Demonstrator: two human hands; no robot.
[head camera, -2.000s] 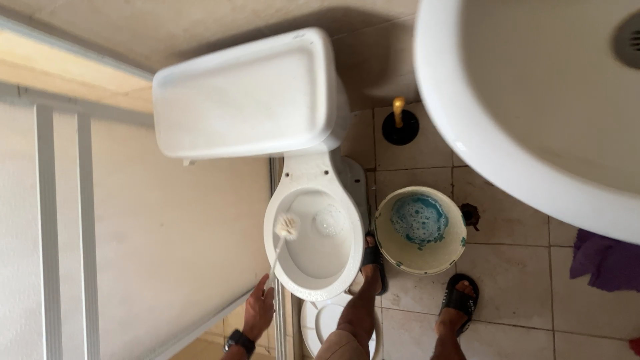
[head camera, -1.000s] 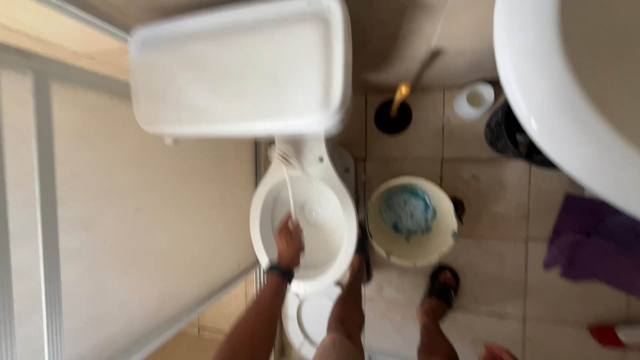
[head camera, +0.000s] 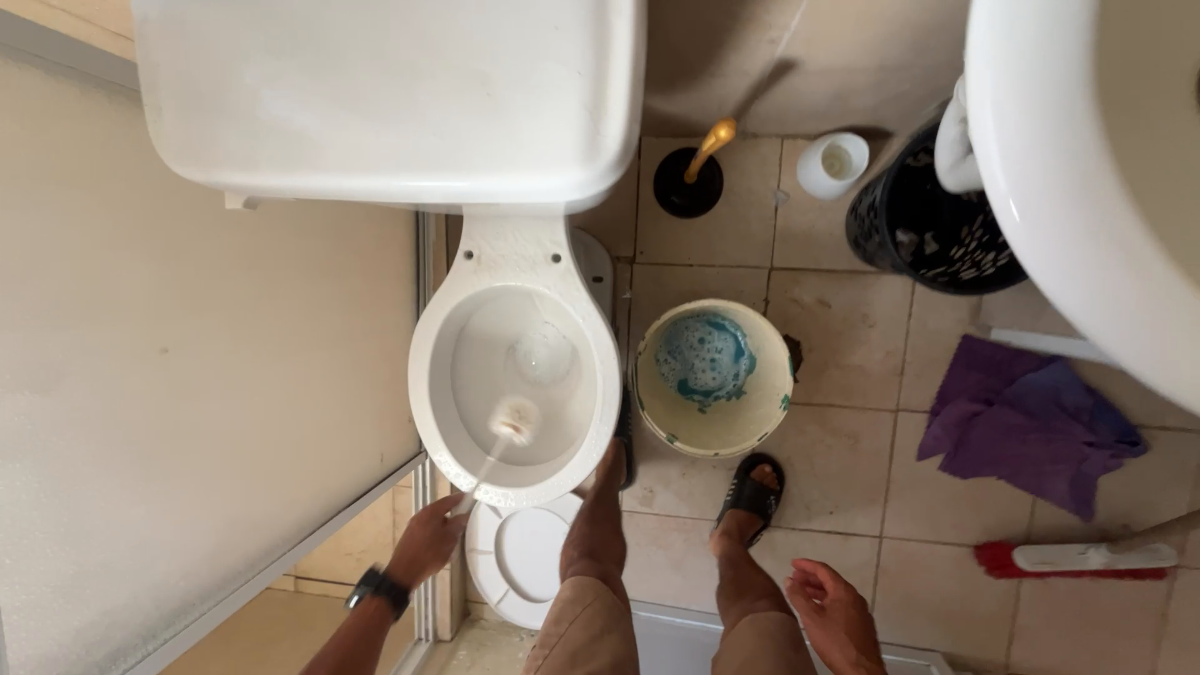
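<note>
My left hand (head camera: 429, 544), with a dark watch on its wrist, grips the handle of a white toilet brush (head camera: 513, 422). The blurred brush head is inside the bowl of the white toilet (head camera: 427, 375), and its handle crosses the wet front rim. My right hand (head camera: 830, 605) is held over the floor at the lower right, fingers loosely curled, with nothing seen in it. Beside the toilet stands a cream bucket (head camera: 727, 436) holding blue, foamy liquid.
Around me are a plunger (head camera: 689, 183), a white container (head camera: 832, 165), a black wastebasket (head camera: 872, 225), a purple cloth (head camera: 1022, 422), a red-bristled broom (head camera: 1087, 560), a white washbasin (head camera: 1050, 141) and a round white lid (head camera: 525, 562) behind the toilet's front.
My left hand has drawn back from over the bowl to its front edge, and the brush head has moved from the back rim to inside the bowl. More of my right hand shows.
</note>
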